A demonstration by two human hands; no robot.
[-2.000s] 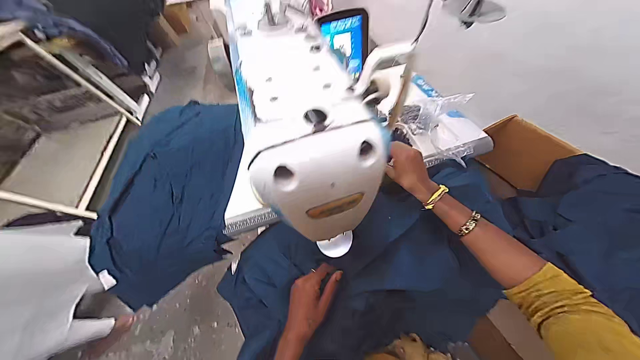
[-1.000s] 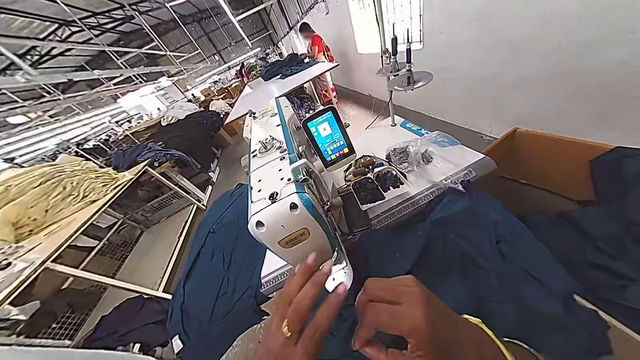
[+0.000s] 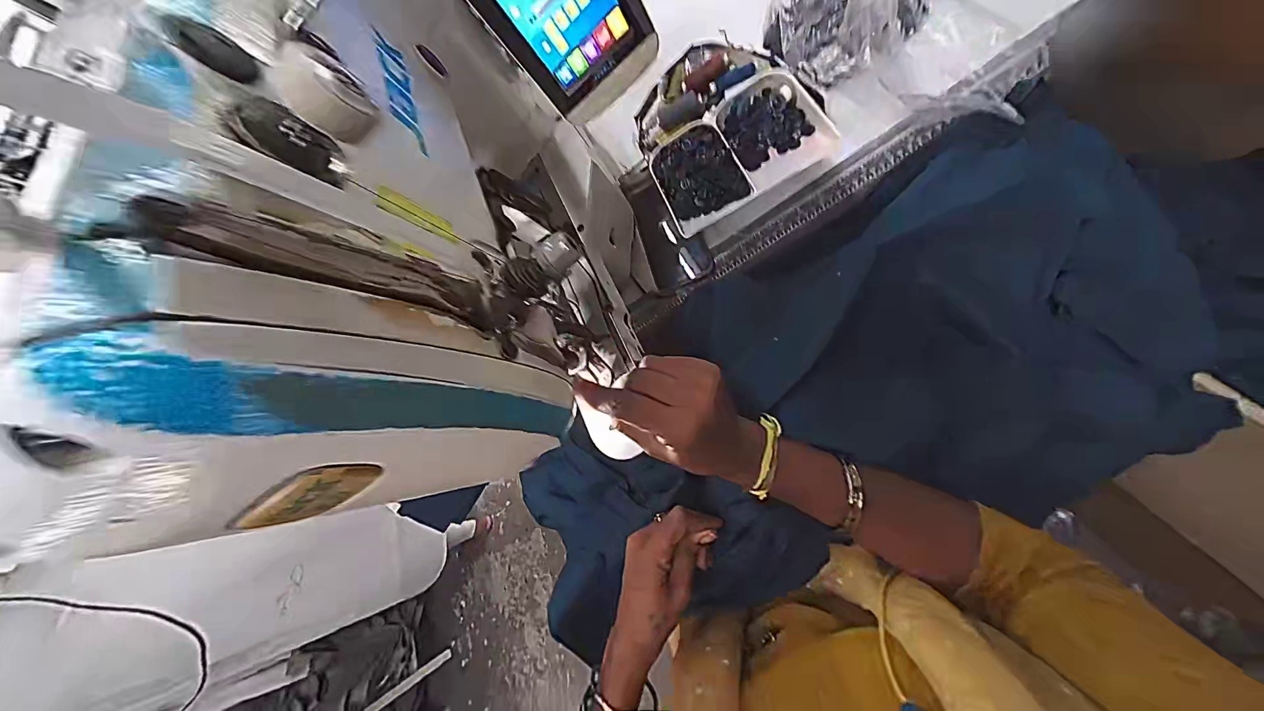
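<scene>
A white and blue sewing machine [image 3: 415, 385] fills the left of the view, its needle area beside my right hand. My right hand [image 3: 681, 415] has its fingers pinched together at the machine's needle area; whether a small thing is between them cannot be told. Below it, my left hand [image 3: 671, 553] rests with curled fingers on dark blue fabric [image 3: 889, 316], gripping a fold near the body. The fabric spreads from under both hands to the right. A white round part [image 3: 607, 430] shows just beneath my right fingers.
A divided white tray of dark buttons [image 3: 701, 178] stands on the machine table, with thread spools [image 3: 706, 84] behind it. A lit control screen [image 3: 573, 39] is at the top. Clear plastic bags [image 3: 928, 49] lie at the upper right. White cloth [image 3: 276, 583] is at lower left.
My hands were close together in front of the machine; now my right hand is up at the needle area and my left is on the fabric below. The view has swung and tilted strongly.
</scene>
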